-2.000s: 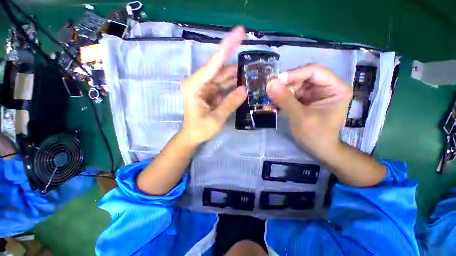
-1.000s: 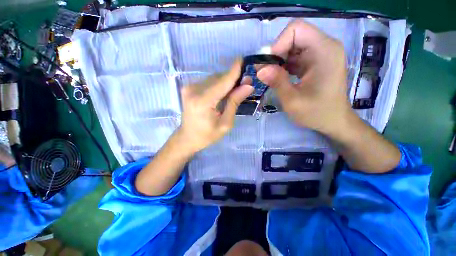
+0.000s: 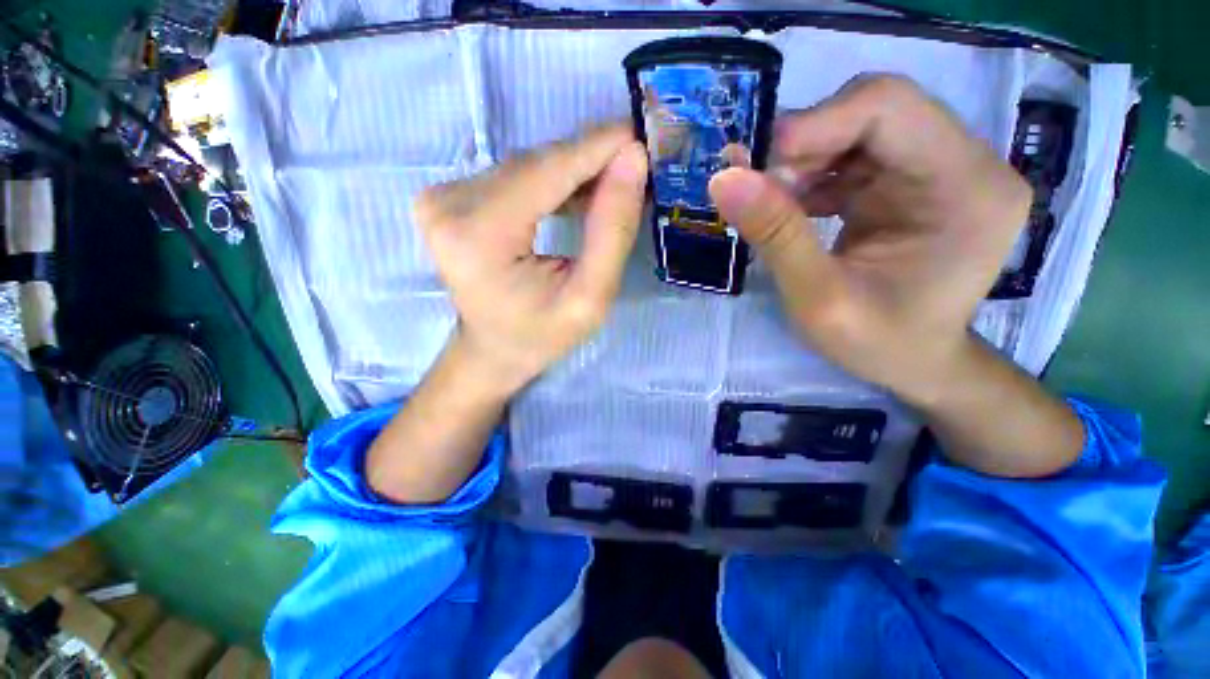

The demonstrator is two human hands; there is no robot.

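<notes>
A black housing (image 3: 772,100) is held upright above the white parts tray (image 3: 372,159), its inside facing me. A blue circuit board (image 3: 690,133) sits in it. A dark display (image 3: 699,255) with a thin white edge is at its lower end, joined by an orange flex cable (image 3: 699,220). My left hand (image 3: 537,246) pinches the housing's left edge between thumb and finger. My right hand (image 3: 869,219) holds the right edge, its thumb over the board's right side. The right fingertips are partly hidden behind the thumb and housing.
Three empty black shells (image 3: 800,432) lie in the tray's near compartments. Another black shell (image 3: 1038,173) is at the right, partly behind my right hand. A cooling fan (image 3: 153,405), cables and loose board assemblies (image 3: 199,113) are at the left. Cardboard pieces (image 3: 173,650) are at lower left.
The housing has turned from nearly edge-on to facing me, showing the board and display. My right hand has moved right and down, and my left hand is now at the housing's left edge.
</notes>
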